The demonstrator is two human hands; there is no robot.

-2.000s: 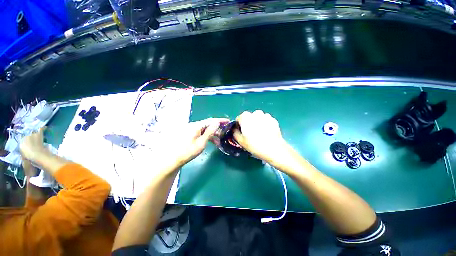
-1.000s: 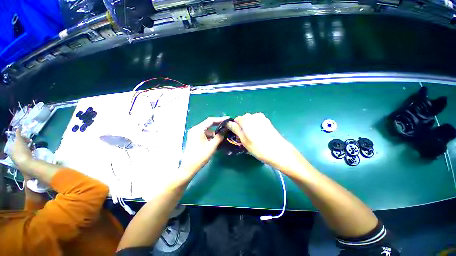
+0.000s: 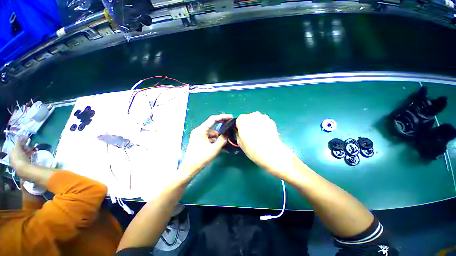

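Note:
My left hand (image 3: pixel 207 142) and my right hand (image 3: pixel 257 134) meet at the middle of the green mat. Both hold a black inner shell (image 3: pixel 229 128) between their fingers. A reddish wire shows at the shell, partly hidden by my fingers. A white tail cable (image 3: pixel 284 200) comes out below my right forearm and hangs over the mat's front edge, its plug at the end. Whether a white housing is under my hands cannot be told. Black round retaining rings (image 3: pixel 352 149) lie clustered on the mat to the right. A pale-centred disc (image 3: pixel 329 125) lies just behind them.
Black shells (image 3: pixel 414 120) are heaped far right. A white sheet (image 3: pixel 90 160) at left bears small black caps (image 3: pixel 84 117), a grey oval piece (image 3: pixel 114 140) and thin wires (image 3: pixel 150 80). A coworker's orange sleeve (image 3: pixel 75 192) reaches in at left, by white housings (image 3: pixel 34 116). A dark conveyor belt (image 3: pixel 250 50) runs behind.
My hands stay in nearly the same place; the black shell between them has turned, and more of it shows. The coworker's hand at left has shifted slightly.

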